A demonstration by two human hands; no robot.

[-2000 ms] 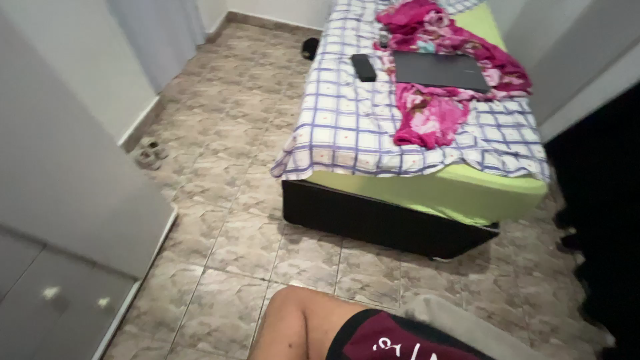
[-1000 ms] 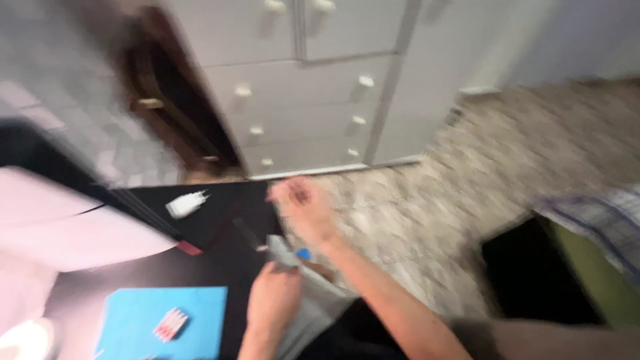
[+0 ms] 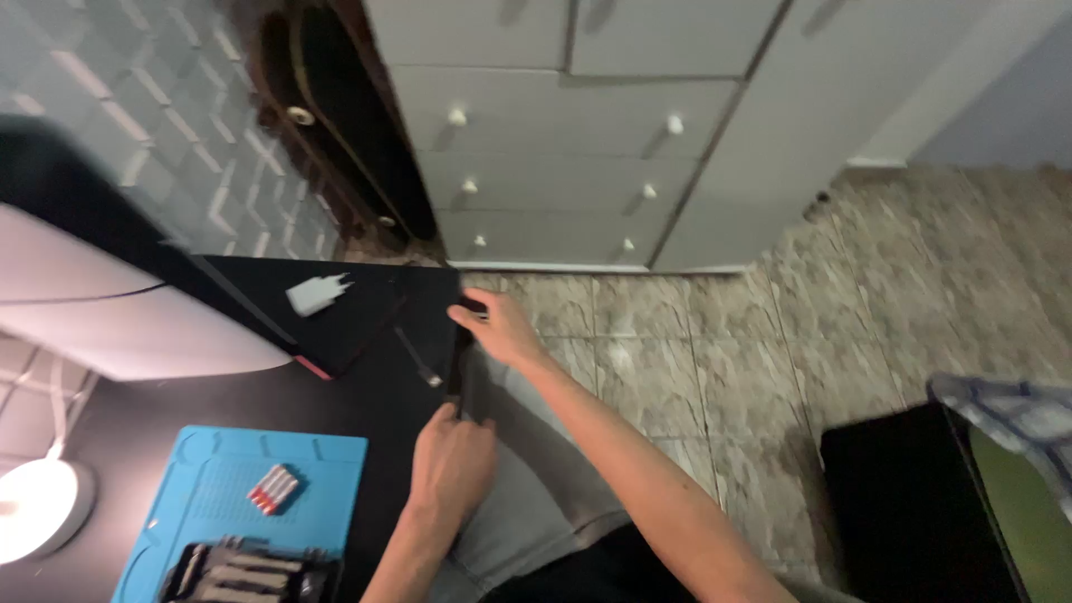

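My right hand (image 3: 502,331) is at the far corner of the black desk, its thumb and fingers closed around the end of a narrow black thing (image 3: 457,360) along the desk's side edge. Nearer to me, my left hand (image 3: 456,461) has its curled fingers at the near end of the same thing; its fingertips are partly hidden. Whether this black thing is a separate object or part of the desk is unclear. A cable end with a metal plug (image 3: 433,379) lies on the desk just left of it. Grey fabric (image 3: 511,469) is below and beside the hands.
On the desk are a white plug adapter (image 3: 318,294), a blue work mat (image 3: 226,456) with batteries (image 3: 273,489) and an open black case (image 3: 251,578), a lit lamp (image 3: 38,507) and a large monitor (image 3: 109,293). Grey drawers (image 3: 553,180) stand beyond; a bed base (image 3: 909,502) is at right.
The view has swung from the bed to the desk. Both hands, unseen two seconds ago, were apart near grey fabric and a small blue thing one second ago; now both are at the desk's side edge.
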